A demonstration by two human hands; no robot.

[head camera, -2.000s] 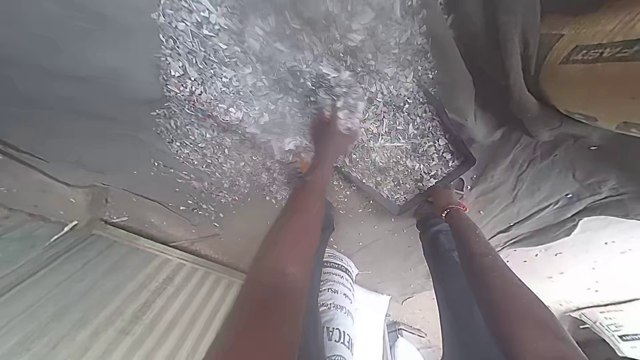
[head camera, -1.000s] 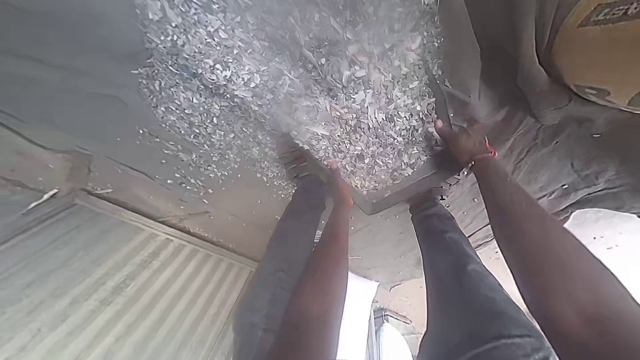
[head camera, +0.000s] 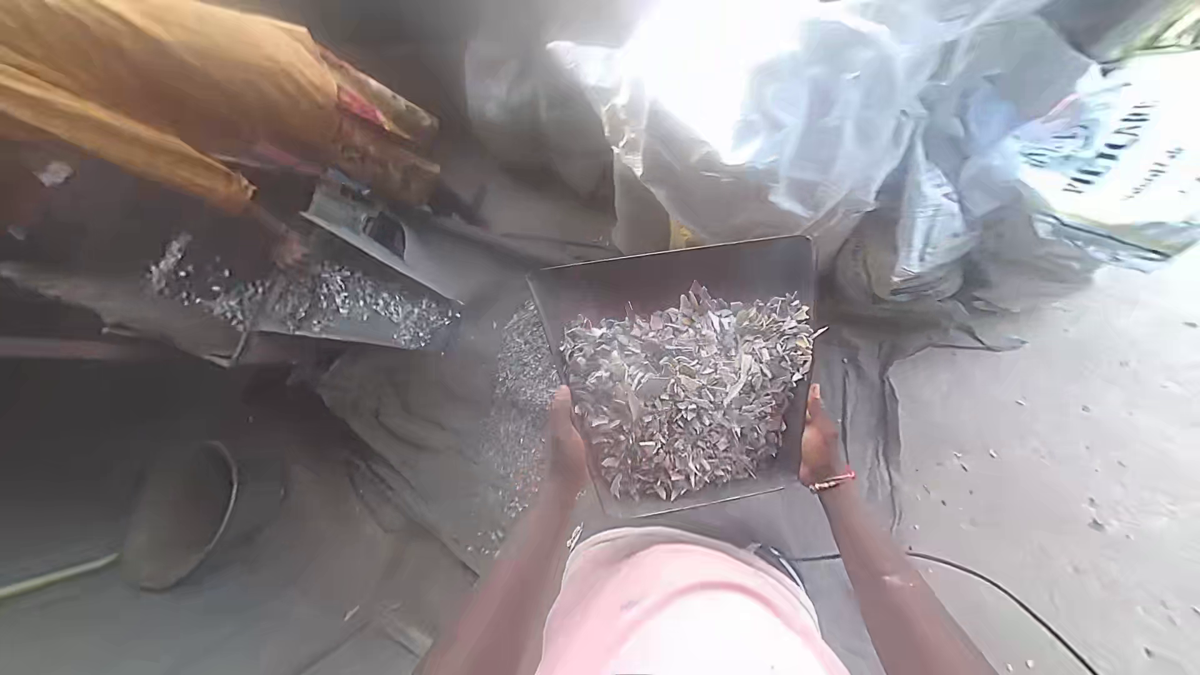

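A dark rectangular tray [head camera: 670, 261], heaped with light plastic-like flakes [head camera: 689, 394], is held in front of my body. My left hand [head camera: 565, 445] grips its left side near the lower corner. On the opposite side my right hand [head camera: 821, 441], with a red and pale bracelet at the wrist, holds the edge. More flakes [head camera: 525, 384] lie on the ground cloth to the left, partly hidden behind the tray.
At the upper left, another person's hand [head camera: 289, 249] is among flakes in a metal chute [head camera: 375, 246]. A bucket-like container [head camera: 183, 516] lies at lower left. Plastic sacks [head camera: 816, 141] stand ahead, and a printed sack [head camera: 1116, 150] is farther right. A black cable [head camera: 998, 586] crosses the floor at right.
The tray was low at the flake pile with both hands at its edges; now it is raised, full of flakes, before my body. The view has swung to another area.
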